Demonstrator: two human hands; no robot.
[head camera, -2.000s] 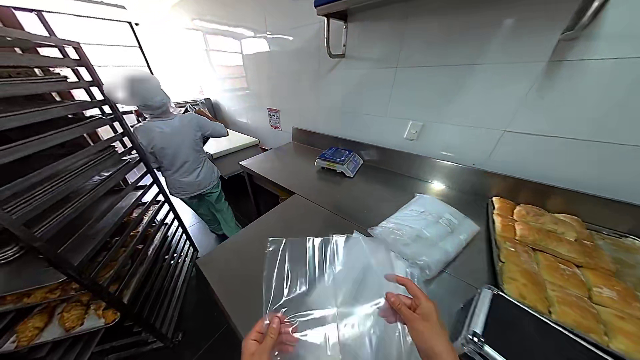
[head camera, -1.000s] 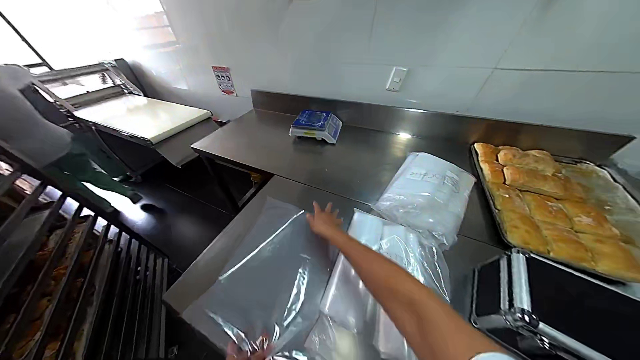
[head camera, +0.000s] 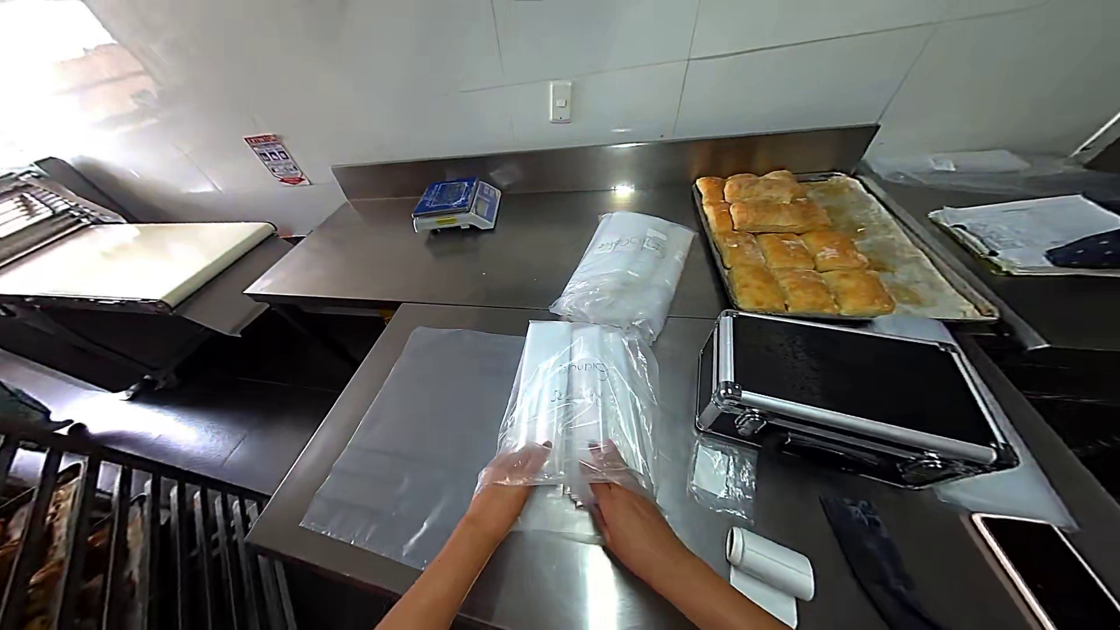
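Both my left hand (head camera: 518, 468) and my right hand (head camera: 617, 490) reach into the open near end of a clear plastic bag (head camera: 643, 385) on the steel table. Inside it lie folded stacks of clear plastic bags (head camera: 560, 376), and my hands are at their near ends, one on each side. The film partly covers my fingers, so how firmly they grip is hard to see. Flat on the table to the left lies a large clear plastic sheet or bag (head camera: 424, 429). Just beyond the stacks rests another packed plastic bundle (head camera: 626, 267).
A tray of bread (head camera: 787, 249) stands at the back right, with a black hard case (head camera: 862, 385) before it. Nearer are a white paper roll (head camera: 770, 560), a small plastic packet (head camera: 723, 475) and a phone (head camera: 1046, 560). A digital scale (head camera: 457, 206) stands behind; a rack (head camera: 131, 525) is lower left.
The clear sheet, held up in both hands two seconds ago, now lies flat on the left. My right hand has drawn back from it to the packed stacks, and my left hand is there too.
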